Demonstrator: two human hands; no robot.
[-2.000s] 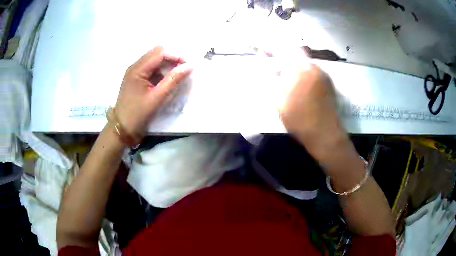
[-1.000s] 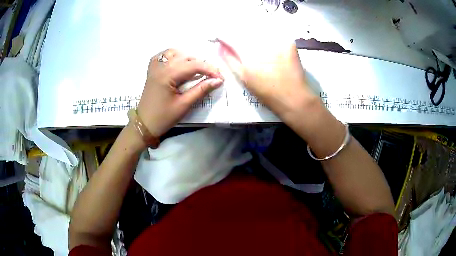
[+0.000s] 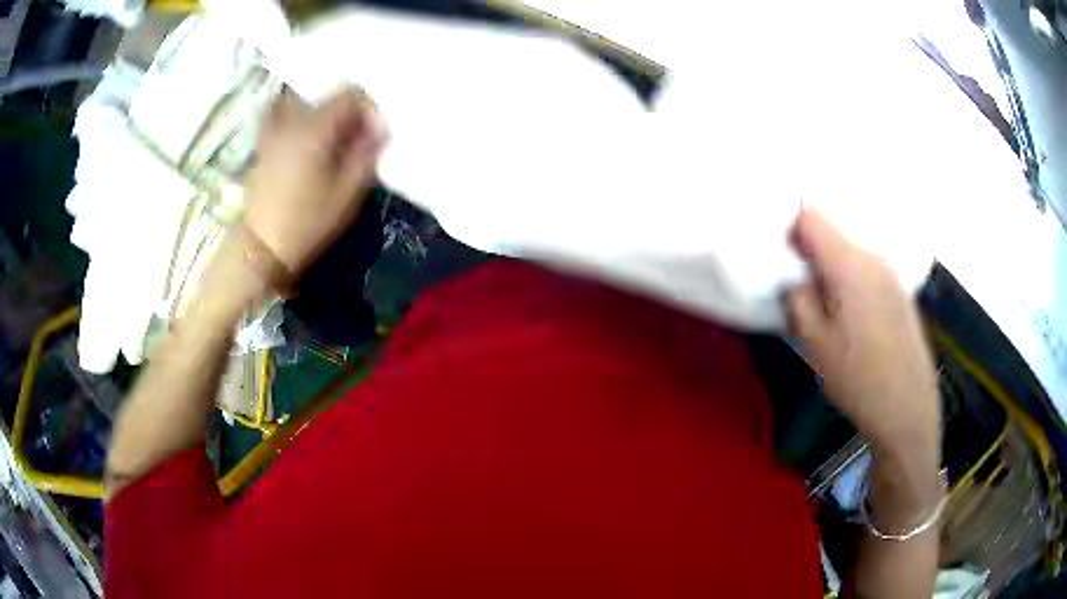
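Observation:
A large white fabric piece (image 3: 562, 164) is stretched between my two hands, in front of my body; its upper part is glared out. My left hand (image 3: 310, 164), blurred, grips its left end beside the white stack. My right hand (image 3: 848, 304) grips its lower right edge between thumb and fingers. A thick stack of layered white fabric pieces (image 3: 164, 211) lies at the left.
Yellow tubular cart rails (image 3: 35, 398) are at the lower left, and another yellow rail (image 3: 1006, 392) is at the right. The white table (image 3: 1006, 281) runs slanting along the right side. A green floor shows below the stack.
The view has turned left, away from the table front. The ruler marks and scissors are out of view. My hands have moved apart and now hold a large white piece between them.

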